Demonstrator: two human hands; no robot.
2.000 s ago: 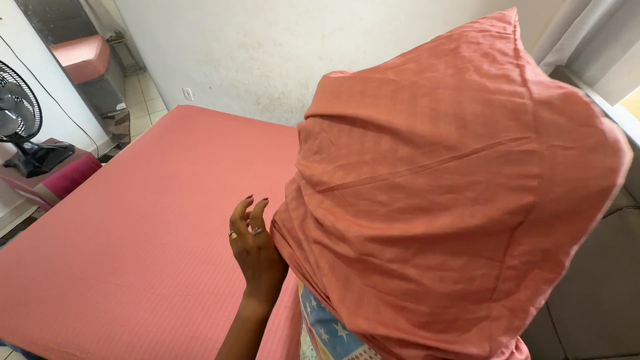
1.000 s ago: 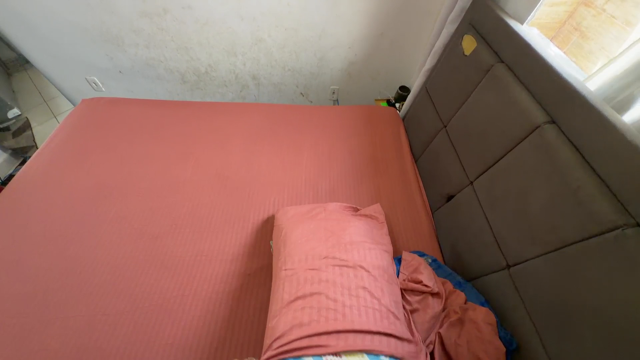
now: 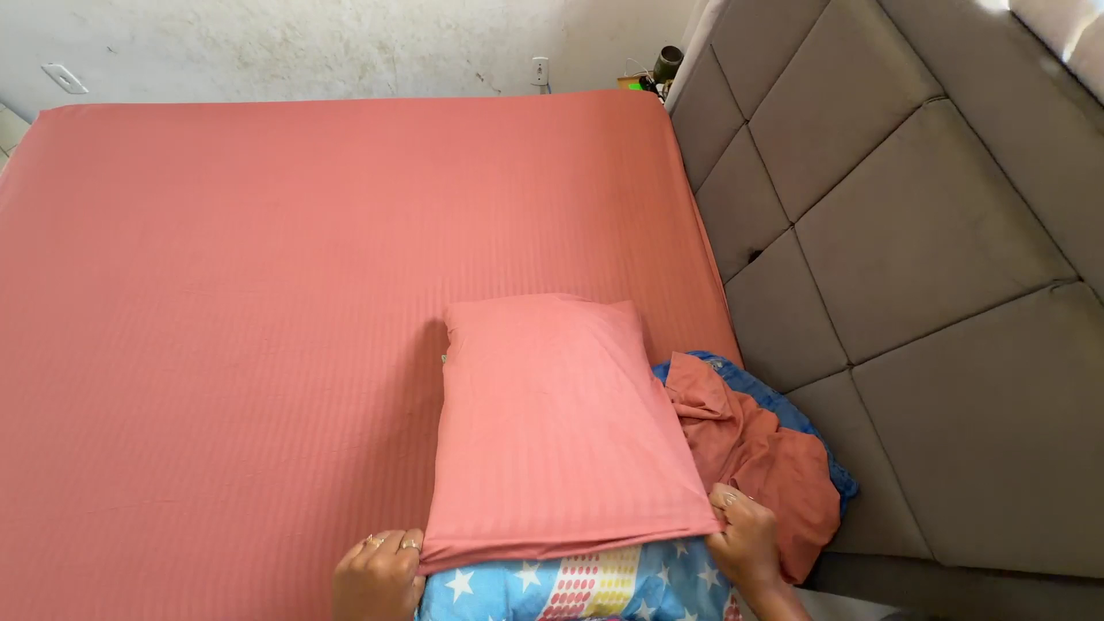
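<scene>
A coral-pink striped pillowcase (image 3: pixel 561 431) covers most of a pillow on the bed. At the pillowcase's near, open edge the pillow (image 3: pixel 509 586) shows, blue with white stars and a dotted band. My left hand (image 3: pixel 379 573) grips the left corner of that edge, fingers curled, rings on them. At the right corner my right hand (image 3: pixel 743 535) pinches the hem between thumb and fingers. Just right of the pillow lies a crumpled coral cloth (image 3: pixel 759 457) on top of a blue item (image 3: pixel 768 392).
The bed wears a coral fitted sheet (image 3: pixel 285 259). A grey padded headboard (image 3: pixel 931 224) rises along the right. Behind the bed stand a stained white wall (image 3: pixel 345 52) and, in the far corner, a dark cup (image 3: pixel 668 62) among small items.
Two seconds ago the pillowcase was held up over the right of the view with my left hand beside it; now it lies on the bed around the pillow. Both hands have come to its near edge.
</scene>
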